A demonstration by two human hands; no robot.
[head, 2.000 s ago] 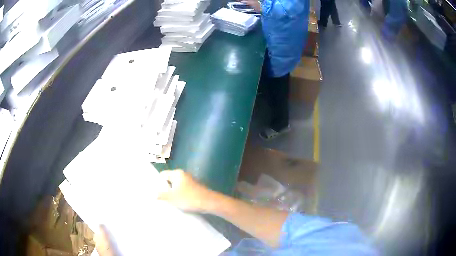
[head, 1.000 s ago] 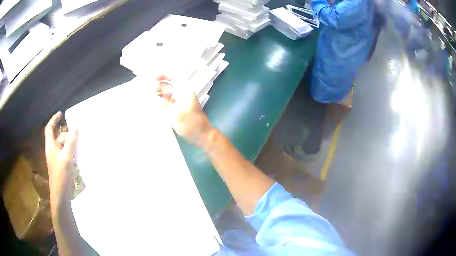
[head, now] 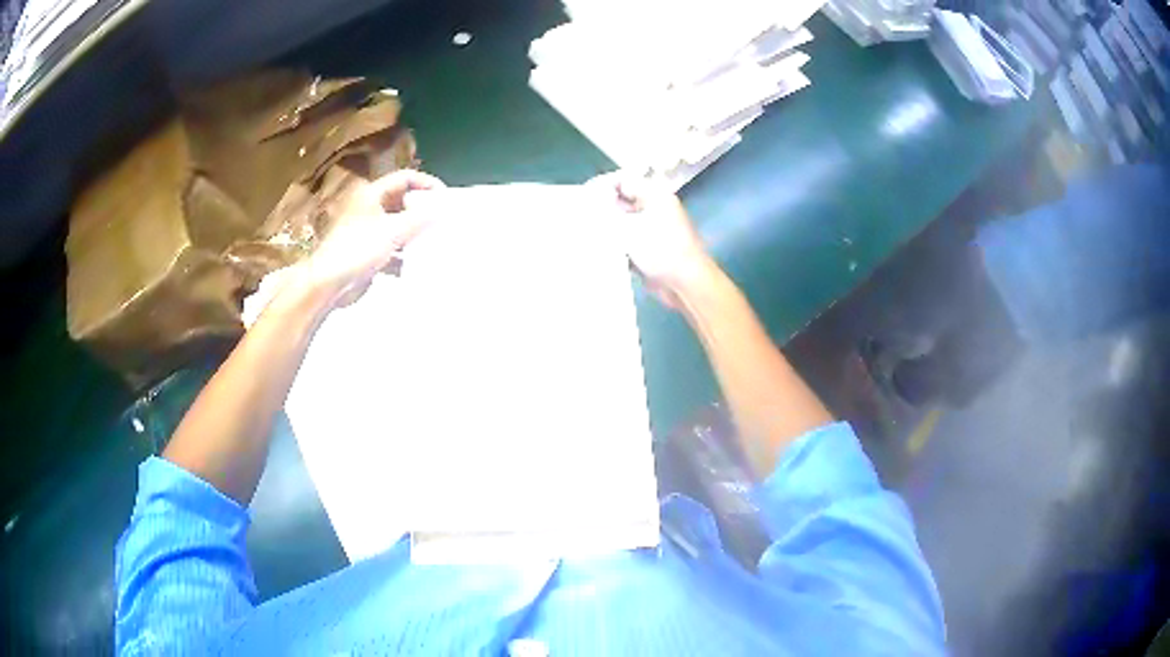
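Observation:
A large white box blank [head: 533, 347] glares in front of my body, its near edge against my blue shirt. My left hand [head: 372, 238] grips its far left corner. My right hand [head: 652, 231] grips its far right corner, fingers bent over the edge. More white board shows under it at the left, partly hidden; I cannot tell how many pieces lie there. The glare hides creases and holes. A pile of white folded inserts [head: 680, 77] lies beyond the hands, cut off by the top edge.
A brown kraft-wrapped bundle [head: 141, 238], torn and crumpled, stands at the left on the green tabletop [head: 821, 167]. A small white disc [head: 462, 39] lies beyond it. White stacks [head: 982, 58] stand at the far right. A blurred person's blue clothing [head: 1084, 257] shows at the right.
The view has swung left and down. Both hands now hold the far corners of the blank. The kraft bundle shows more fully, and the insert pile sits further right.

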